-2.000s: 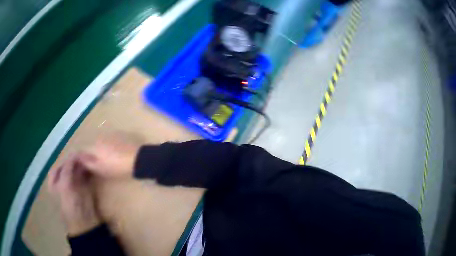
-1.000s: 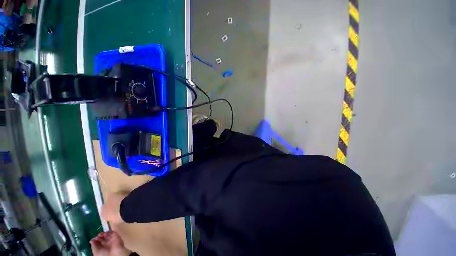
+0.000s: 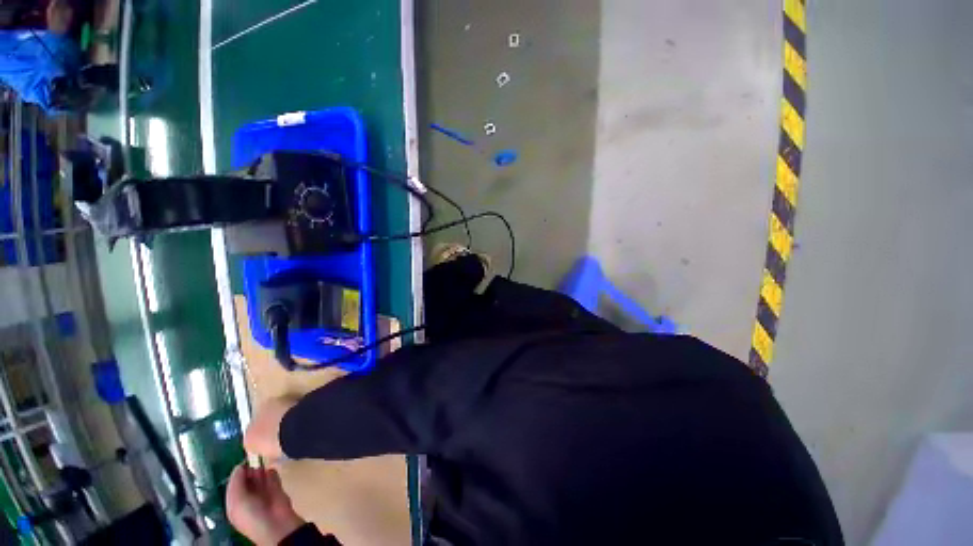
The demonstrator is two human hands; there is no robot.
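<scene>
My right hand (image 3: 267, 430) is over the board's left edge, partly hidden by its black sleeve. My left hand (image 3: 261, 504) is just below it in the picture, fingers bent, fingertips close to the right hand. A tiny pale and greenish spot shows between the hands; whether it is a held piece is too small to tell. The tan board (image 3: 341, 496) lies beneath the hands. No headset or soldering iron can be made out in the hands.
A blue tray (image 3: 361, 139) holds a black box with a dial (image 3: 316, 205) and a black iron stand (image 3: 293, 304) with a yellow label. A black upright device (image 3: 192, 203) leans across the rail. Black cords loop over the bench edge. A person's blue sleeve (image 3: 37, 64) shows at top left.
The view has swung round from the board to show the floor and tray, then shifted slightly. My hands, clasped together before, are now lower in the picture, fingertips close.
</scene>
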